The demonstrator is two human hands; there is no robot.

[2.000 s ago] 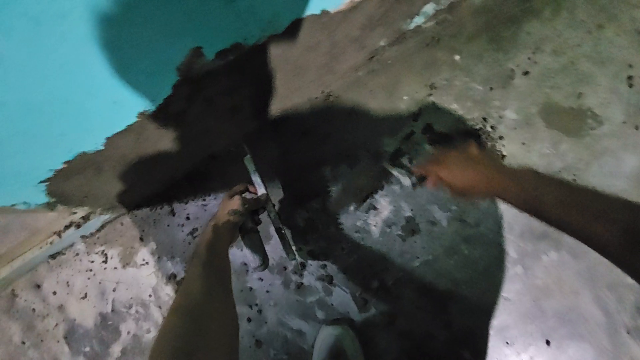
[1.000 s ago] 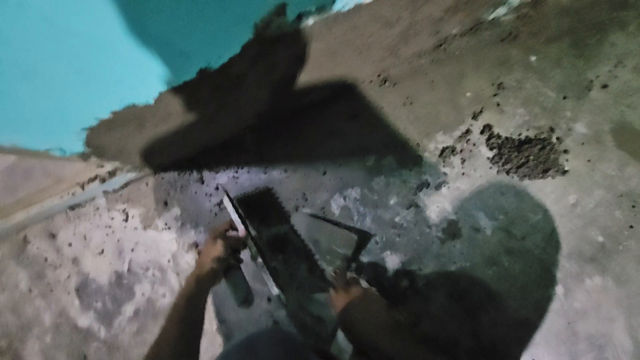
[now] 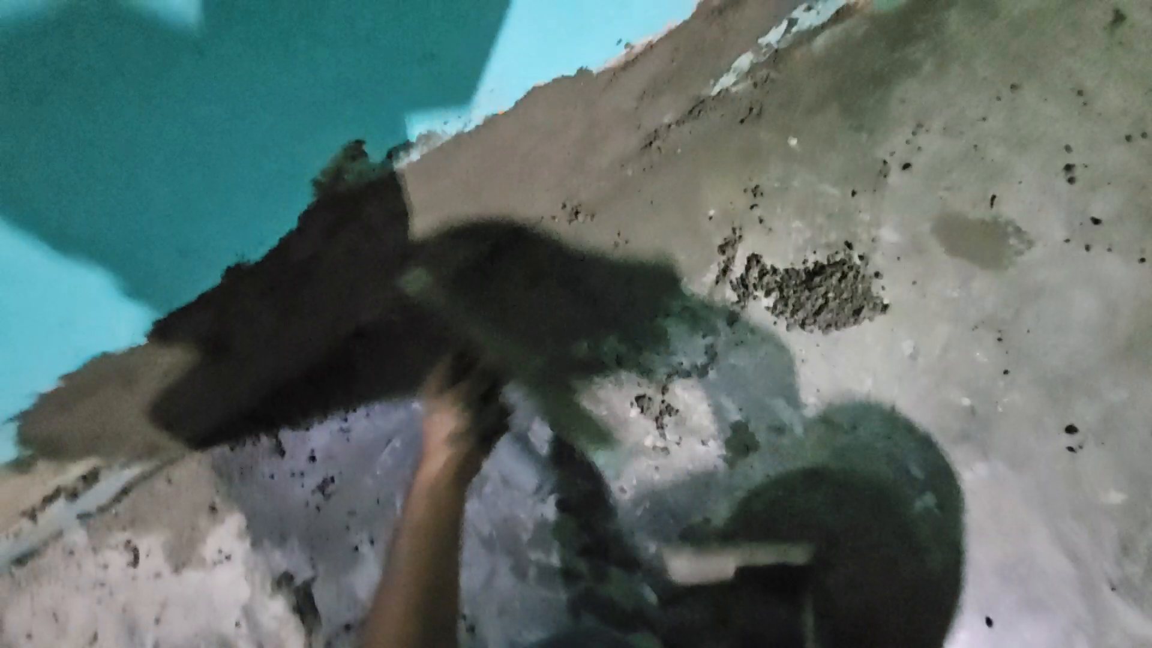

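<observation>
My left hand [image 3: 461,405] grips a long, flat plastering tool [image 3: 513,355], blurred and greenish in the shadow. The tool slants from upper left to lower right over the wet mortar band [image 3: 531,180], which runs along the foot of the turquoise wall [image 3: 225,117]. Whether the blade touches the mortar is not clear. My right hand cannot be made out. Low in the view, a pale narrow strip [image 3: 738,562] shows within a dark shadow; what it belongs to is unclear.
A heap of crumbly mortar [image 3: 814,292] lies on the grey concrete floor [image 3: 1035,378], with crumbs scattered around it. A damp patch [image 3: 981,238] is farther right. At the left, a pale strip [image 3: 81,508] runs along the wall base. Large shadows cover the middle.
My left hand with the long tool has moved up toward the mortar band. My right hand, low beside the tool with a trowel one second ago, is no longer visible.
</observation>
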